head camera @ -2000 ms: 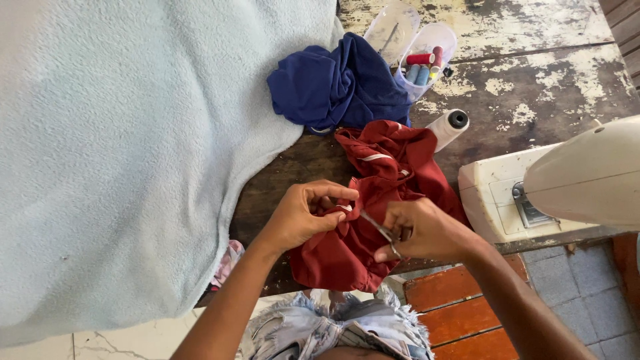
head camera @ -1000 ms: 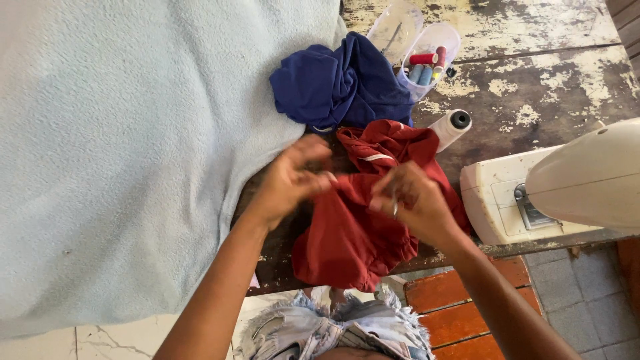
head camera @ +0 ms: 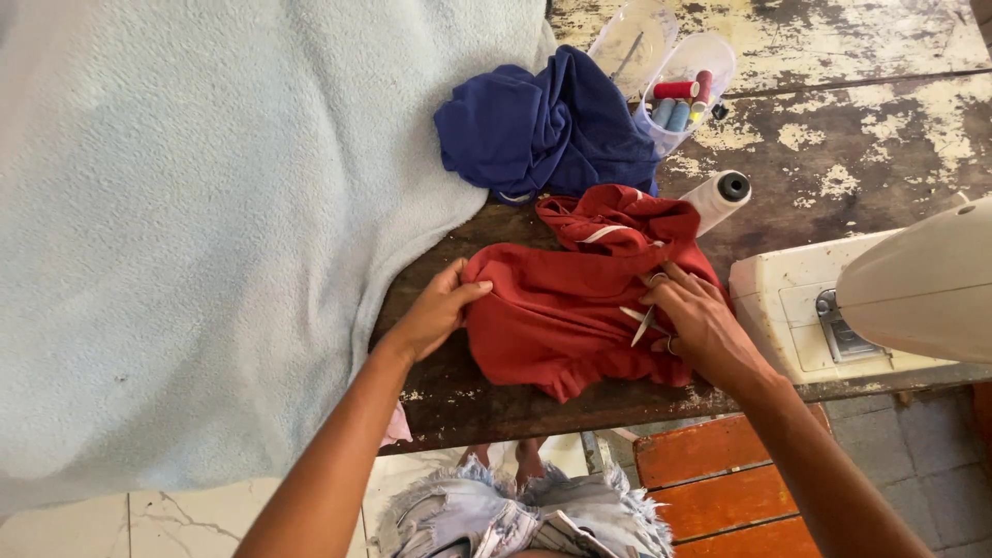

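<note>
Red fabric (head camera: 542, 318), with a white strip showing in its folds, lies bunched near the table's front edge. My left hand (head camera: 442, 310) pinches its left edge between thumb and fingers. On the right side of the cloth is my right hand (head camera: 694, 318), its fingers around a small pair of scissors (head camera: 642, 324) whose blades are spread and point left over the cloth. Whether these fingers also grip the cloth, I cannot tell. Behind the red fabric sits a crumpled blue garment (head camera: 542, 128), and a cone of white thread (head camera: 714, 203) leans beside the red folds.
A white sewing machine (head camera: 790, 310) stands at the right. At the back, a clear plastic case (head camera: 725, 58) holds several thread spools (head camera: 676, 91). A pale blue fleece blanket (head camera: 232, 232) covers the left. An orange slatted wooden seat (head camera: 721, 496) is below the table edge (head camera: 496, 430).
The red cloth is spread wider to the left. My left hand has moved down onto its left edge. My right hand has lowered onto the cloth's right side, with the scissor blades now plainly apart.
</note>
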